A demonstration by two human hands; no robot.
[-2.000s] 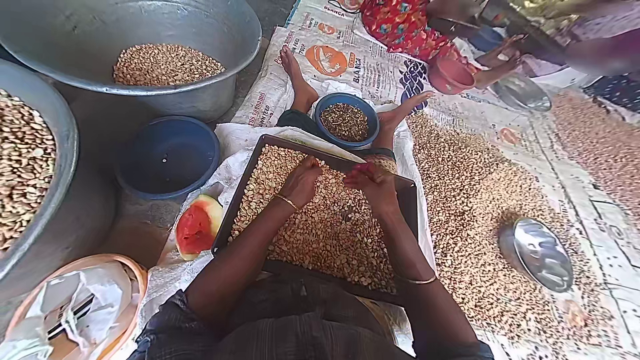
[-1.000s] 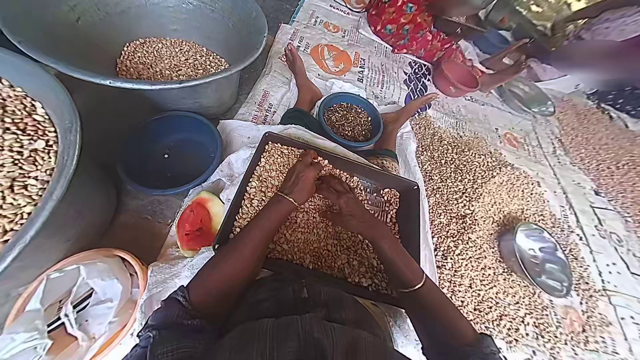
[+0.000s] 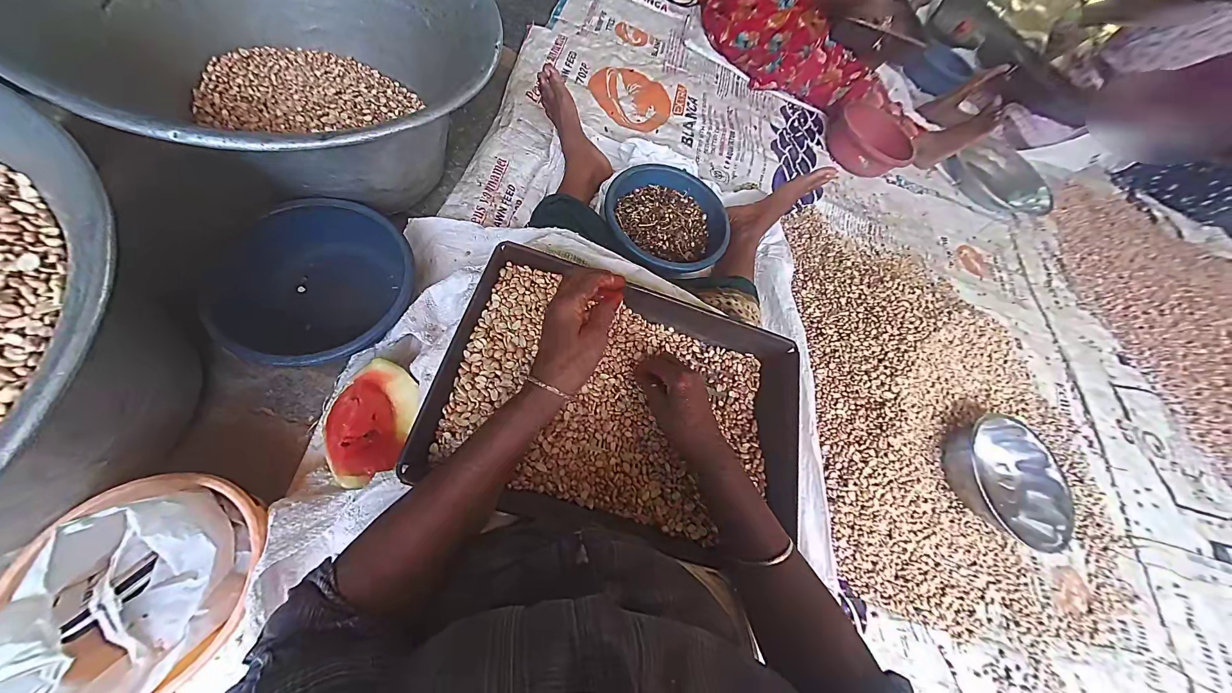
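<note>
A dark rectangular tray [image 3: 784, 433] lies across my lap, spread with pale split nuts or seeds [image 3: 597, 433]. Over its upper middle, my left hand [image 3: 577, 327] has its fingers curled, with red on the fingertips; whether it holds anything is hidden. My right hand [image 3: 677, 397] is to the right and lower, fingers bent down at the nuts, and their tips are too small to read. Beyond the tray, between my feet, stands a blue bowl [image 3: 714, 207] of brown husks or scraps. A cut piece of watermelon [image 3: 366, 423] lies left of the tray.
Large metal tubs [image 3: 385, 159] with nuts stand at the left, near a dark blue basin [image 3: 308, 289] and an orange tub [image 3: 252, 529] holding plastic. At right, a steel bowl [image 3: 1022, 481] rests on spread nuts over printed sacks [image 3: 712, 106]. Another person's hand [image 3: 962, 135] is by a red bowl [image 3: 871, 140].
My hands were together over the tray a second ago and are now apart. The left hand has moved toward the far edge of the tray, and the right hand is lower over the nuts.
</note>
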